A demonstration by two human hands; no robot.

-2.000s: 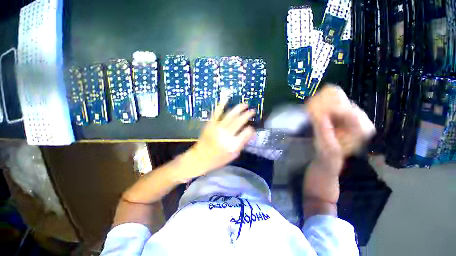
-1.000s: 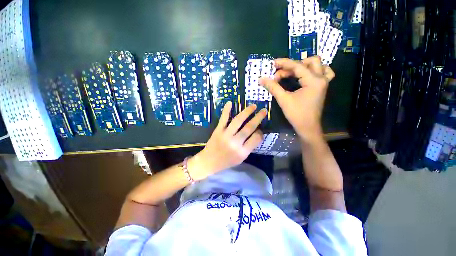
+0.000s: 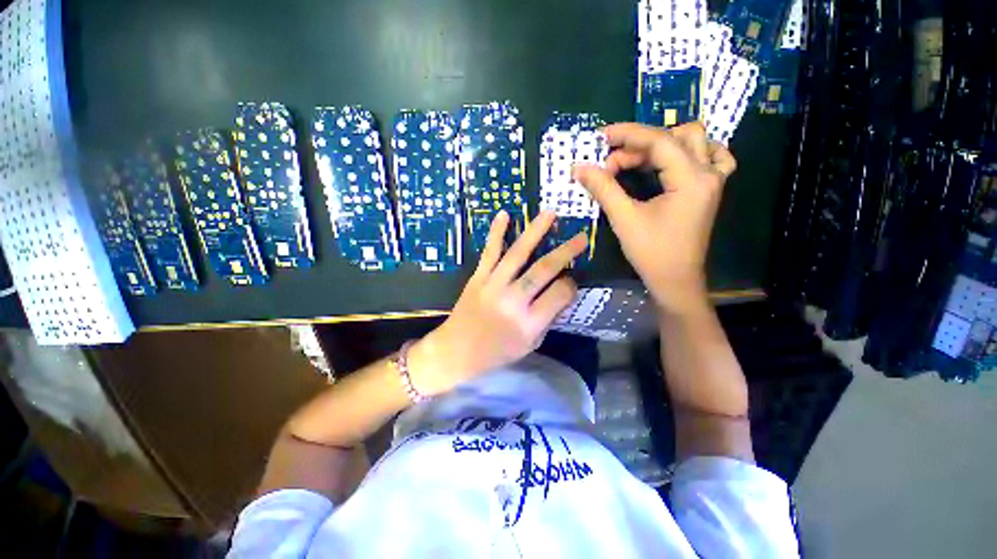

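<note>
A dome sheet [image 3: 570,169], white with dark dots, lies over the upper part of the rightmost circuit board in the row. My right hand [image 3: 667,197] pinches thumb and forefinger at the sheet's right edge. My left hand [image 3: 514,295] has its fingers spread at the board's lower end; it holds nothing that I can see. A dome sheet carrier [image 3: 612,311] shows at the table edge beside my left hand. Several bare blue circuit boards [image 3: 427,191] lie in a row to the left.
A long white stack of dome sheets [image 3: 55,186] lies at the far left. Boards with white dotted tops [image 3: 671,38] are heaped at the upper right. Glossy black trays [image 3: 847,175] stand at the right. A brown cardboard box [image 3: 208,404] is below the wooden table edge [image 3: 251,324].
My right hand has come from the right, blurred, to the rightmost board, which now has a white sheet on it. The view has shifted, and my left hand is near that board's lower end.
</note>
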